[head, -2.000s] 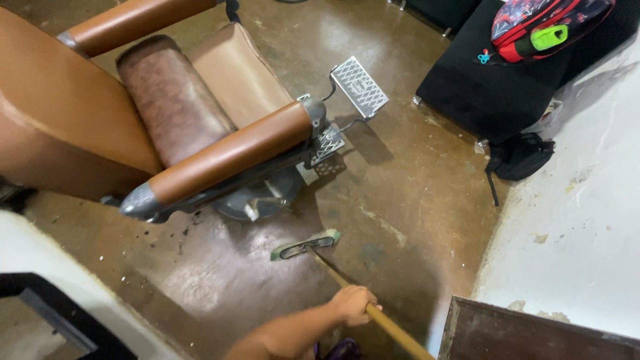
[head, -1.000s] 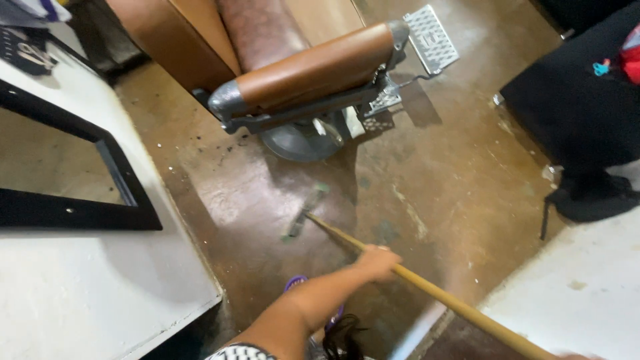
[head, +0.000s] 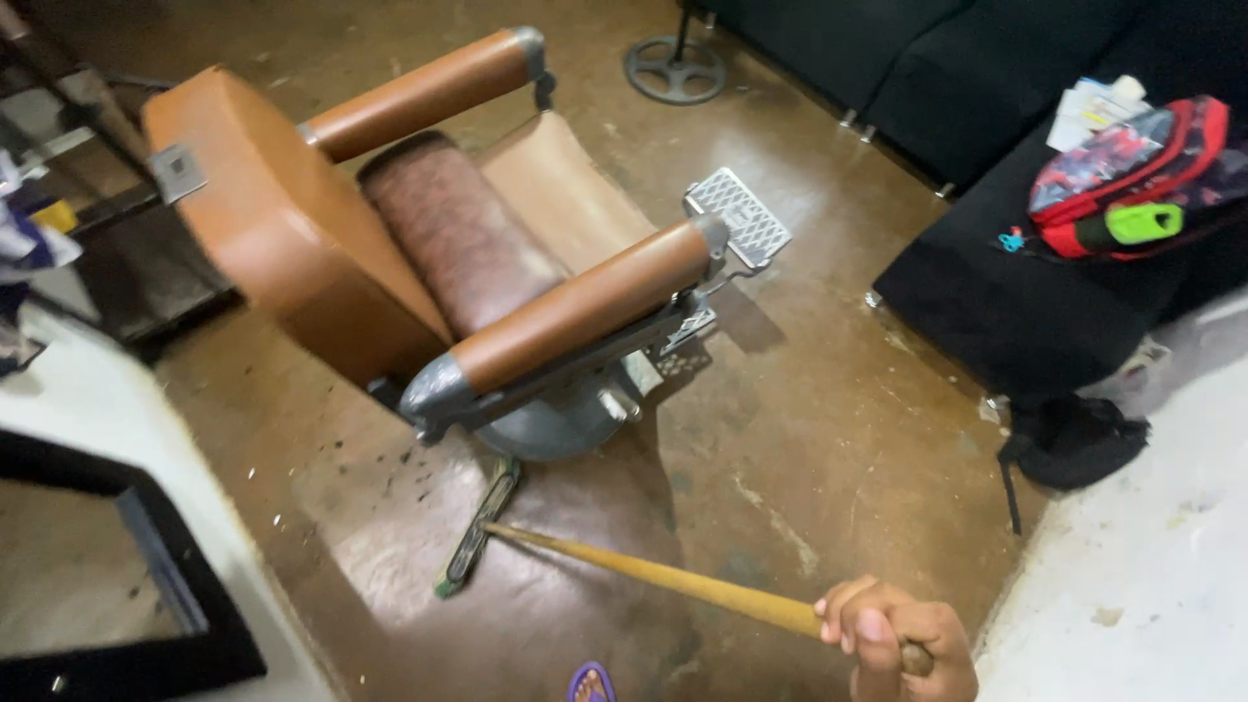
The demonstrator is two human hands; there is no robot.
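At the lower right, my right hand (head: 907, 634) is closed around the upper end of a wooden broom handle (head: 682, 582). The rounded tip of the handle shows beside its palm. The handle runs left and down to a narrow green-edged broom head (head: 478, 531), which rests on the brown floor just below the round base (head: 556, 419) of a barber chair. Small dark bits (head: 414, 468) lie on the floor left of the broom head. No second hand can be made out clearly, and my left hand is not seen.
The tan barber chair (head: 302, 224) fills the upper left, its metal footrest (head: 741, 216) pointing right. A black-framed mirror (head: 224, 634) is at the lower left. Black seating (head: 955, 302) with a red backpack (head: 1121, 185) stands right, a black bag (head: 1072, 444) beside it. A purple sandal (head: 592, 671) shows below.
The broom head has moved closer to the chair base. The arm that reached in from below, its hand midway on the handle, no longer shows there. The view has shifted.
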